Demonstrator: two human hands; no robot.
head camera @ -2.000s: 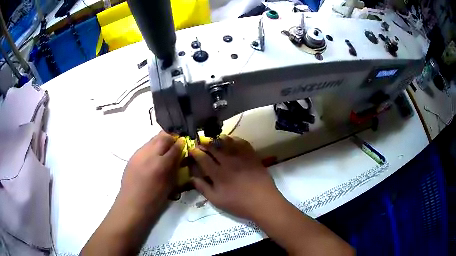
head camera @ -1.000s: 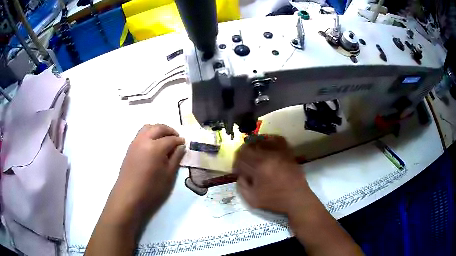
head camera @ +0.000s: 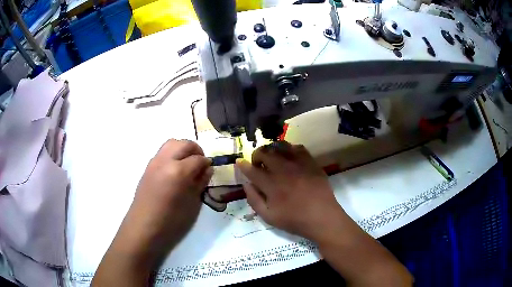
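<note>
A small dark label (head camera: 225, 160) lies on a pale fabric piece (head camera: 223, 177) in front of the needle area of the white sewing machine (head camera: 337, 70). My left hand (head camera: 171, 182) pinches the label's left end between thumb and fingers. My right hand (head camera: 289, 188) is at the label's right end, its index fingertip touching it; the other fingers are curled and partly hide the fabric. The presser foot and needle (head camera: 252, 140) are just behind my right fingers.
Pale pink fabric pieces (head camera: 35, 174) are stacked at the left. Curved narrow strips (head camera: 163, 88) lie left of the machine head. Black scissors and labels (head camera: 359, 119) lie under the arm. A slim green-dark tool (head camera: 438, 163) lies right. A blue crate (head camera: 460, 224) stands front right.
Both hands were under the machine head, then came forward with the label exposed on the fabric. Since then my left fingers have taken the label's left end and my right hand has moved left to it.
</note>
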